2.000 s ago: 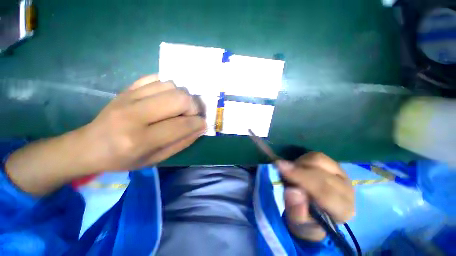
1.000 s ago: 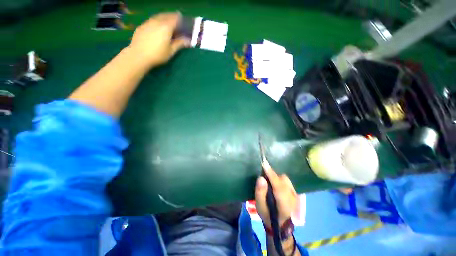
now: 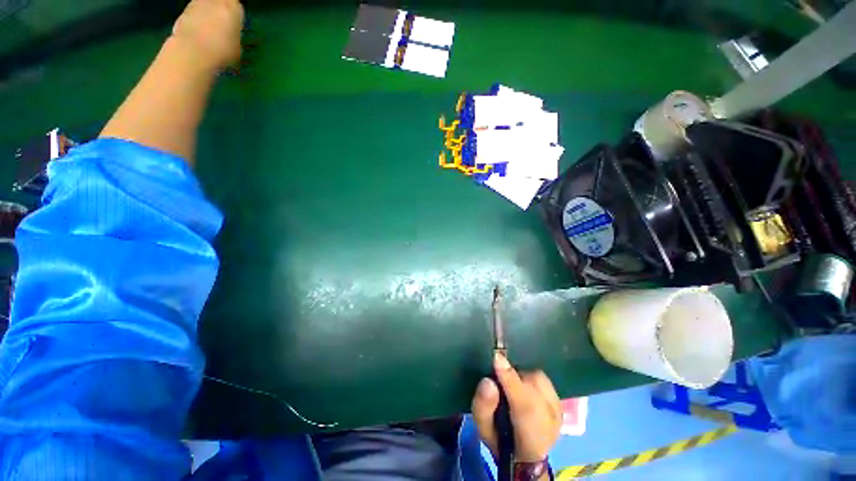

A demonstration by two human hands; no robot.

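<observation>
My right hand point(image 3: 527, 413) holds the black soldering iron point(image 3: 504, 427) near the front edge, its slim metal tip pointing away over the mat. My left hand point(image 3: 211, 36) reaches to the far left, partly at the picture's top edge. Its fingers are turned away, so I cannot see whether it holds anything. A pack of white and dark grey pouch cells point(image 3: 427, 45) lies flat at the far middle, right of my left hand. An overlapping pile of white cells with blue boards and yellow tails point(image 3: 514, 136) lies closer to me.
A fume fan point(image 3: 588, 227) and a whitish tub point(image 3: 657, 333) lying on its side stand at right. A solder wire point(image 3: 272, 395) trails across the green mat point(image 3: 375, 216) at front left. A loose cell point(image 3: 39, 155) lies far left. Another person's blue sleeve point(image 3: 812, 380) shows at right.
The multi-cell pack went from in front of me to the far middle, and my left hand has let it go and moved left. The right hand keeps the iron, now away from the cells.
</observation>
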